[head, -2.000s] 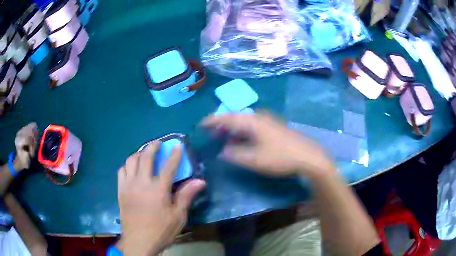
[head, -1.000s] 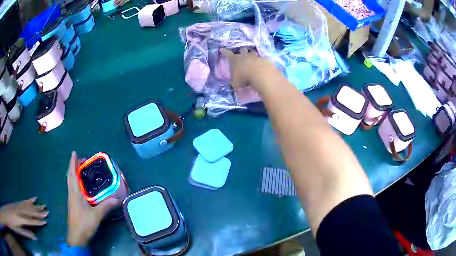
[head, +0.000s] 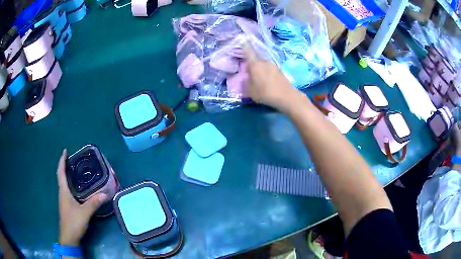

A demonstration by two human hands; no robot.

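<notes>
My left hand [head: 76, 215] grips a pink speaker unit [head: 108, 177] with an uncovered black driver face [head: 85, 171], at the lower left. Its rim is unlit. My right hand [head: 265, 83] reaches to the plastic bag [head: 202, 38] of pink covers [head: 191, 70]; its fingertips are at the pink pieces, and whether they hold one cannot be told. A blue speaker unit with a blue cover [head: 142, 211] stands beside the left hand. Another blue unit [head: 139, 112] stands behind it. Two loose blue covers [head: 205, 139] overlap in the middle.
A strip sheet with grey bars [head: 289, 180] lies near my right forearm. Three pink units [head: 344, 101] stand at the right. Stacked pink and blue units [head: 43, 66] are at far left. A bag of blue covers [head: 303, 66] and a blue tray [head: 354, 15] are at the back.
The left hand has taken hold of the pink unit, whose glowing rim has gone dark. The right hand has moved from the near bench to the bag. The near blue unit has been let go.
</notes>
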